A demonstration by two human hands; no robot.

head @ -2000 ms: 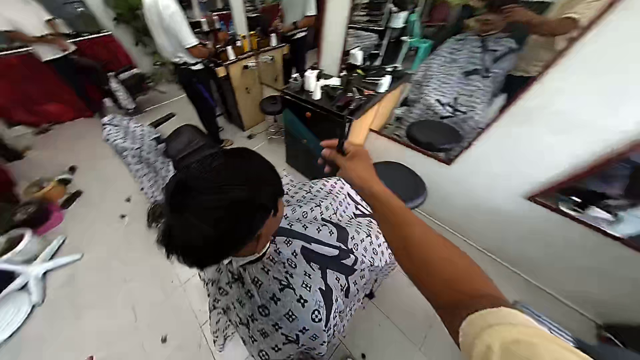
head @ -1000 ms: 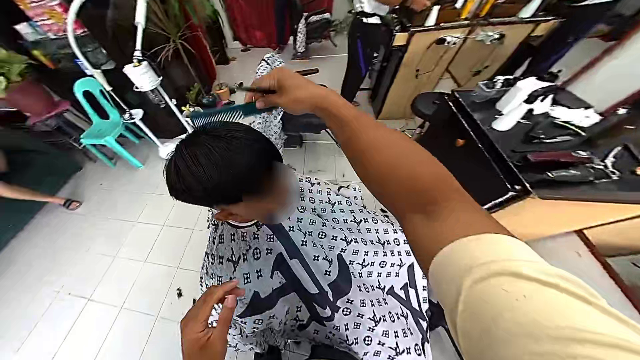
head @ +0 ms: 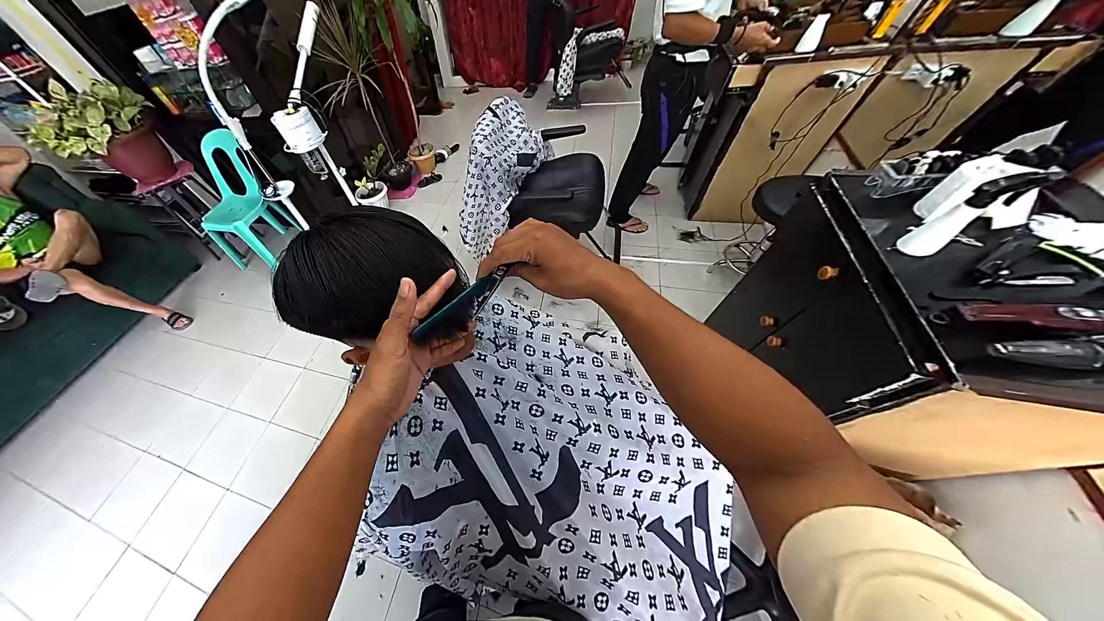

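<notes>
A seated person with straight black hair [head: 358,272] wears a white patterned barber cape [head: 604,440] with dark shapes on it. My right hand [head: 543,259] grips one end of a dark teal comb [head: 457,308] at the front of the head. Around the comb's other end is my left hand [head: 414,345], palm toward the hair, with two fingers raised and the others under the comb. Whether the left fingers grip the comb or hair is hard to tell. Something thin and dark shows at my right fingers, but its kind is unclear.
A black station top [head: 966,293] at right holds clippers and bottles. A black salon chair [head: 561,190] with a draped cape is ahead, near a standing person [head: 668,112]. A white lamp stand [head: 297,129] and teal plastic chair [head: 241,203] are beyond the head; another person sits far left.
My right hand has brought the comb from above the head down to its front. My left hand has risen from over the cape to the comb. The view has shifted strongly since the earliest frame.
</notes>
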